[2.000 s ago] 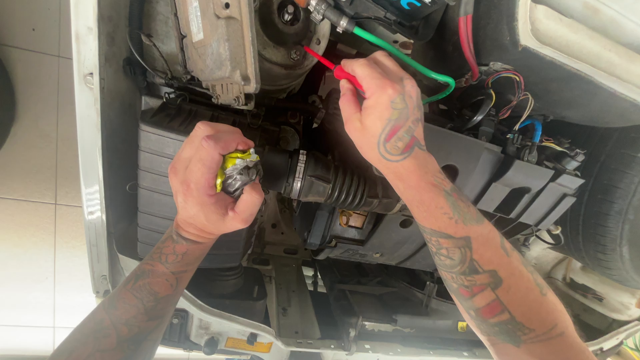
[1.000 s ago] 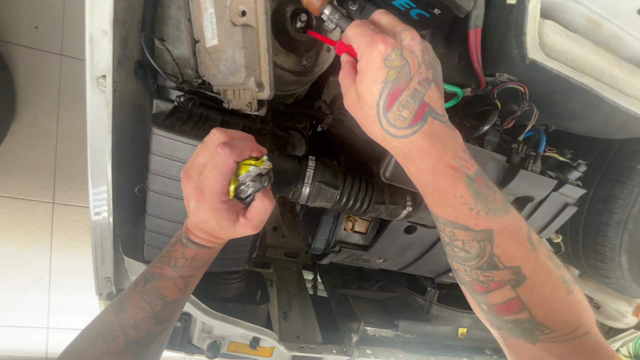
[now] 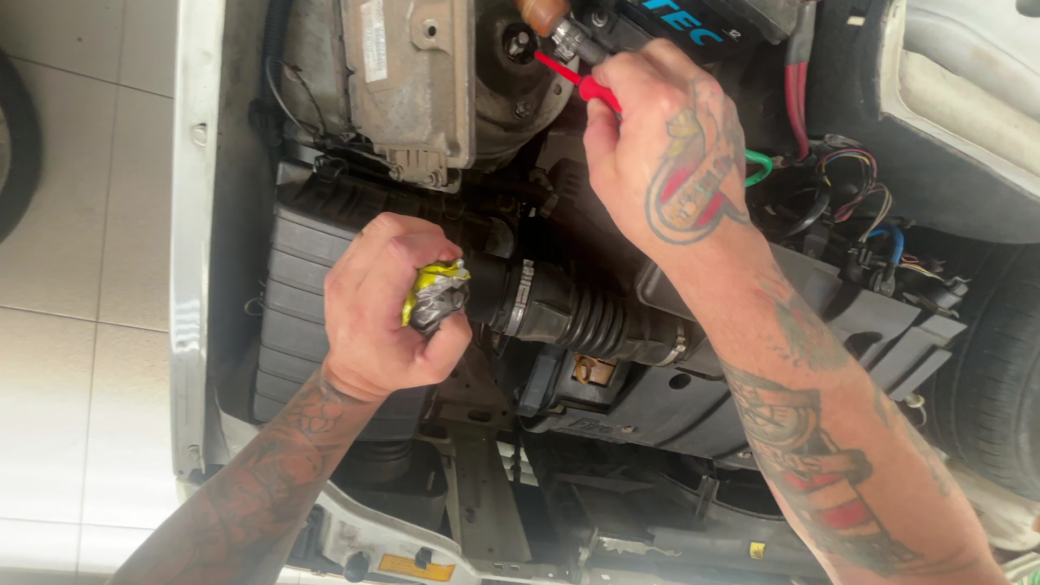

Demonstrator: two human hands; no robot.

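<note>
My left hand (image 3: 394,305) is closed around a crumpled yellow and silver foil packet (image 3: 437,296), above the ribbed black air filter housing (image 3: 301,284). In my right hand (image 3: 662,146) is a thin tool with a red handle and red shaft (image 3: 561,69). Its tip is close to, and perhaps touching, the dark round recess with a metal stud (image 3: 520,45) in the brake booster (image 3: 528,89). An orange-brown fitting with a clamped hose (image 3: 573,36) sits just above the tool. Whether the tip touches the stud cannot be told.
A corrugated intake hose (image 3: 597,317) with metal clamps runs from the housing to the grey engine cover (image 3: 691,406). A metal-cased control module (image 3: 410,81) is at upper left, a battery (image 3: 707,24) at the top. Loose wires (image 3: 861,179) and a tyre (image 3: 991,366) lie right.
The green hose, largely visible two seconds ago, is now mostly covered by my right hand, which has moved upward in view. The red tool's tip still points at the booster. The left hand keeps the packet.
</note>
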